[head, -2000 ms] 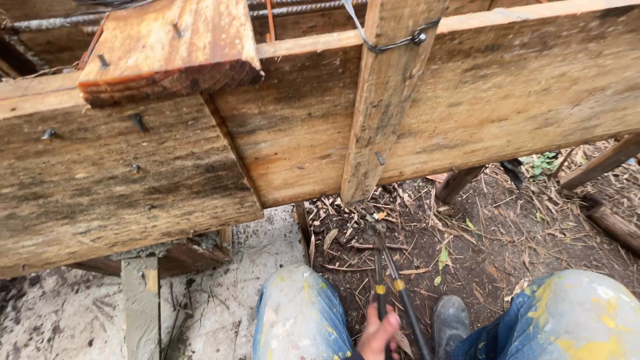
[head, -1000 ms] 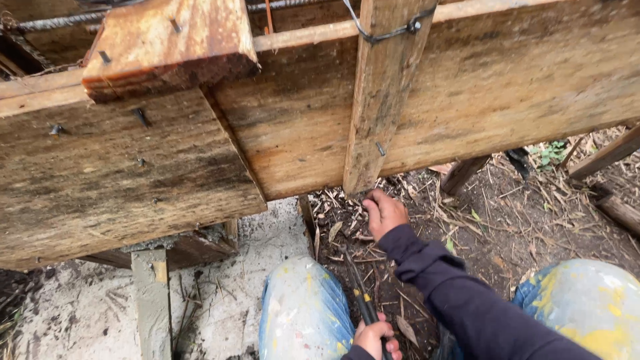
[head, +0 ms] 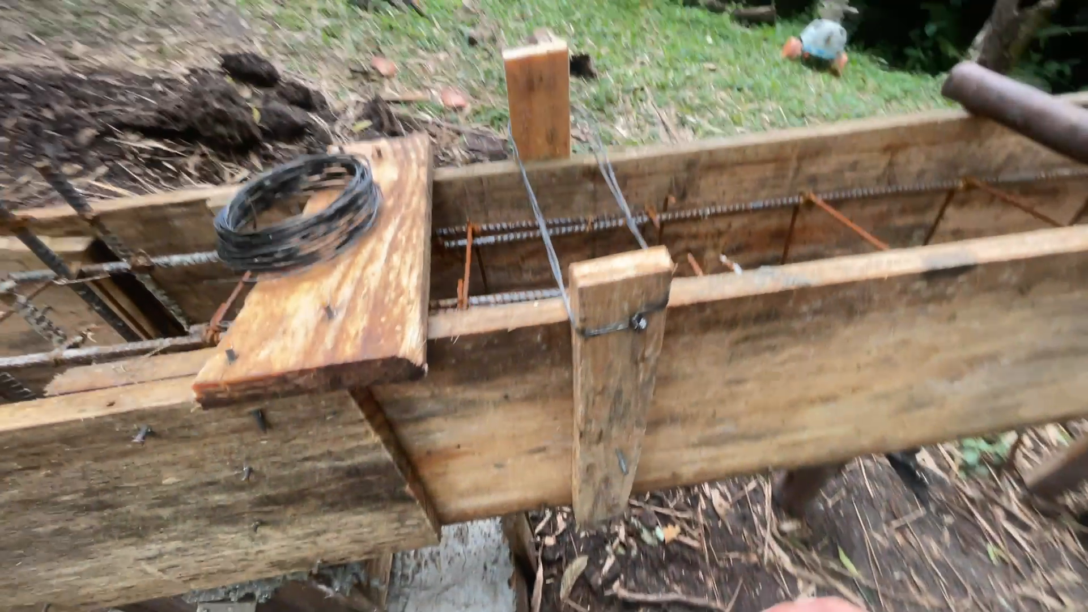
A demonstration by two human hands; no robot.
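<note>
Only a blurred sliver of skin, which looks like part of my right hand, shows at the bottom edge; what it holds cannot be seen. My left hand is out of view. Above the sliver, a short upright wooden cleat stands against the outer face of the near formwork board. Twisted tie wire loops around this cleat and runs across the form towards an upright wooden post on the far side. A coil of black tie wire lies on a short crosswise plank.
Ribbed rebar with rusty stirrups runs inside the form. Nails stick out of the left board. A brown round pole or pipe juts in at upper right. Dry leaves and twigs cover the soil below.
The view has tilted up, showing the wire coil and grass. One second ago my right hand was below the cleat and my left held a dark-handled tool; that tool is now out of view.
</note>
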